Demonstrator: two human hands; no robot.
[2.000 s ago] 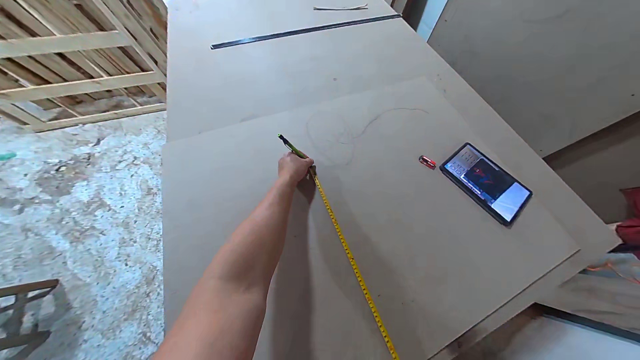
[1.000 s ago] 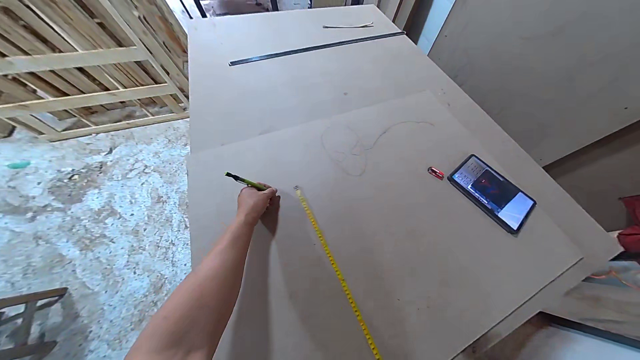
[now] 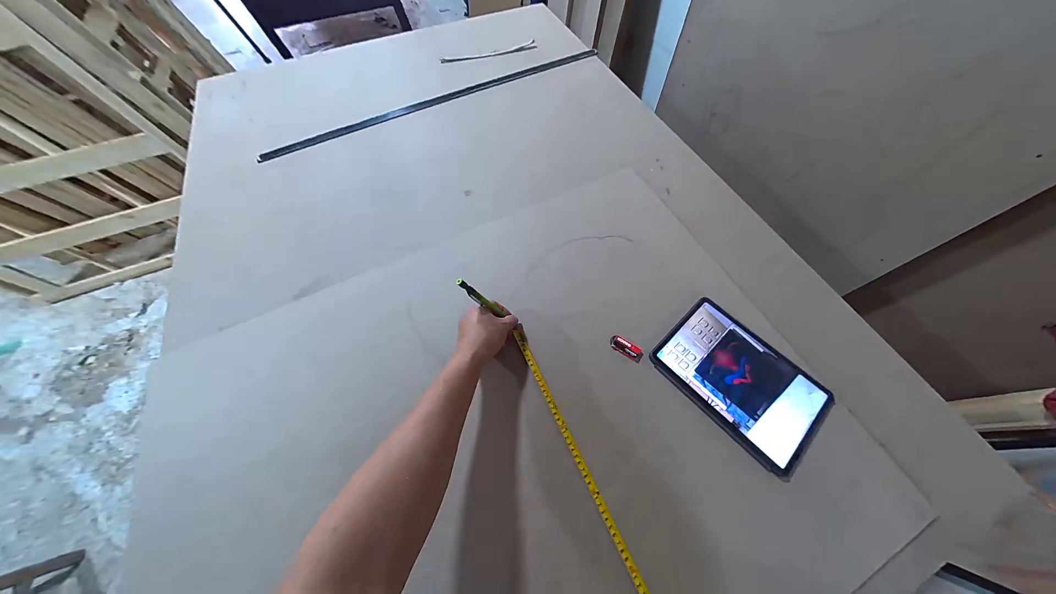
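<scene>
My left hand (image 3: 487, 332) reaches from the lower edge, closed on a green-and-black pencil or pen (image 3: 478, 297) that points to the upper left. Its thumb side is at the end of a yellow tape measure blade (image 3: 573, 450); whether the fingers grip the blade is hard to tell. The blade runs down to the lower right and out of view, its case hidden. Both lie over a thin pale board (image 3: 709, 528). My right hand is not in view. A small red-and-black object (image 3: 626, 348) lies right of the blade, beside a tablet (image 3: 742, 384) with a lit screen.
The thin board lies on a larger pale sheet (image 3: 346, 223). Across its far part lie a dark metal strip (image 3: 425, 105) and a thin pale strip (image 3: 488, 54). Wooden frames (image 3: 91, 223) stand at the left above a dusty floor (image 3: 74, 429). A large panel (image 3: 866, 124) leans at the right.
A second ago my left hand was left of the tape's end, apart from it; now it is back at that end, pencil or pen still held. The view has shifted.
</scene>
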